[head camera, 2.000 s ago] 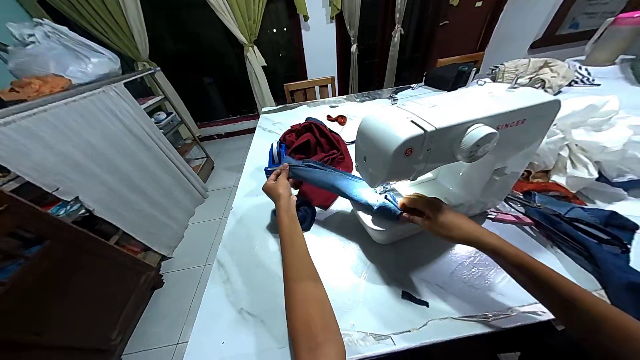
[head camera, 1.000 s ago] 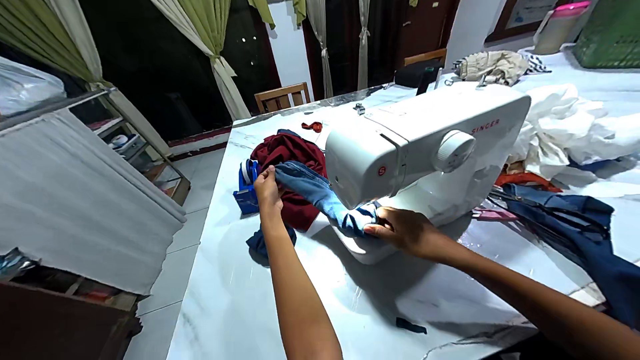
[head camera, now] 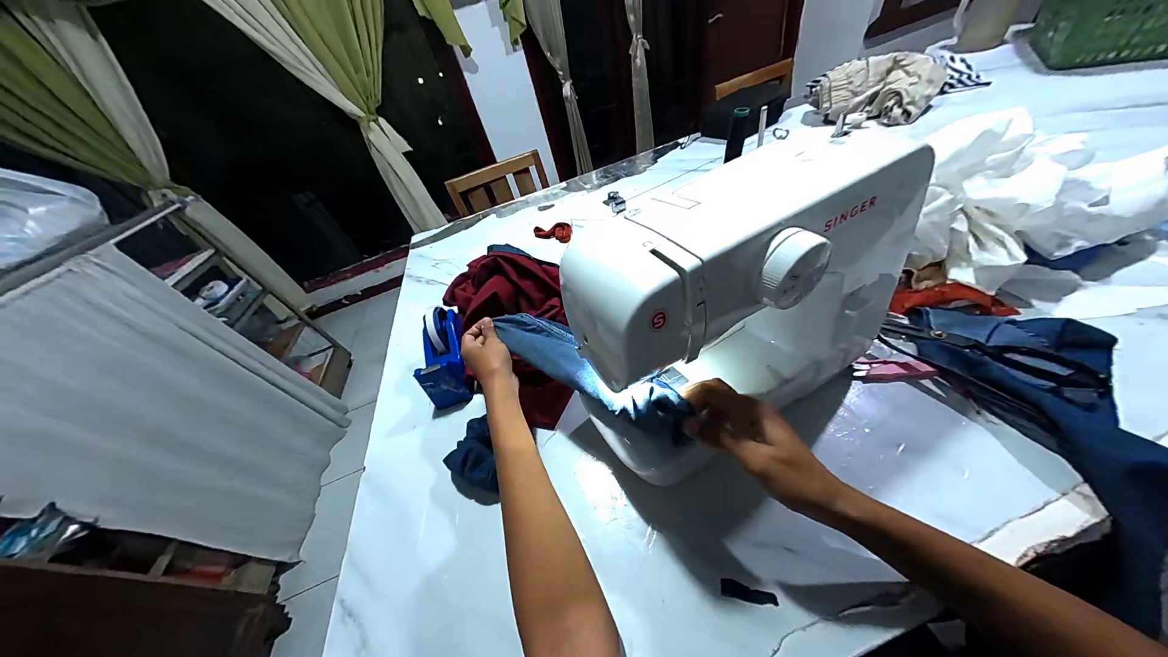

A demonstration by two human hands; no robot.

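A white Singer sewing machine (head camera: 748, 255) stands on the marble-patterned table (head camera: 411, 547). Blue denim cloth (head camera: 557, 356) stretches across its free arm, passing below the machine head. My left hand (head camera: 486, 351) pinches the far left end of the denim. At the other end, beside the lit needle area, my right hand (head camera: 730, 420) grips the bunched denim. The needle and presser foot are hidden behind the machine head. Dark red cloth (head camera: 502, 287) lies crumpled behind my left hand, and a blue tape dispenser (head camera: 442, 365) stands just left of it.
Dark blue cloth (head camera: 474, 456) lies beside my left forearm, and a dark scrap (head camera: 748, 592) near the front edge. Right of the machine are jeans (head camera: 1031, 365), red cloth (head camera: 949, 297) and white fabric (head camera: 1013, 192). A green crate (head camera: 1100, 32) stands at the back right.
Both hands keep hold of the denim at the machine, with little plain movement. The view has shifted, bringing the tape dispenser out more clearly than two seconds ago.
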